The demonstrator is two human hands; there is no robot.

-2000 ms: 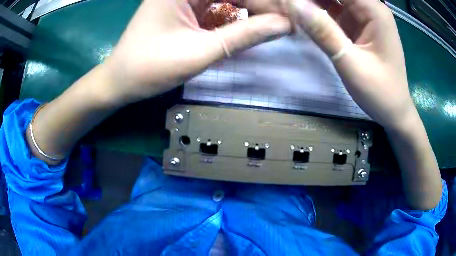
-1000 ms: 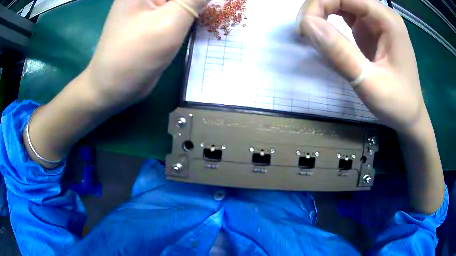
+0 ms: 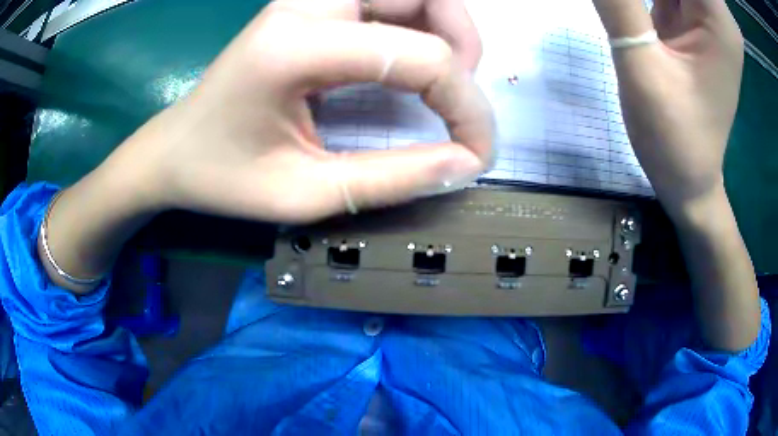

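The grey-brown fixture (image 3: 465, 291) lies at the tray's near edge, four black openings in a row facing up. My left hand (image 3: 256, 140) is above the tray and the fixture's upper left part, thumb and index fingertips together over the fixture's back edge; a tiny part between them cannot be made out. My right hand (image 3: 681, 119) is over the tray's right side, its fingers cut off by the top edge. One tiny copper-coloured part (image 3: 513, 80) lies on the white gridded sheet (image 3: 559, 140). The copper heap is not visible.
The tray's black rim (image 3: 571, 188) runs along the fixture's back edge. The green bench surface (image 3: 111, 94) spreads to the left and right of the tray. Silver rails show in the upper corners. My blue smock (image 3: 384, 366) is just below the fixture.
My left hand has moved right and down from the copper heap to over the fixture's back edge. My right hand has moved up and right. The fixture has shifted slightly left.
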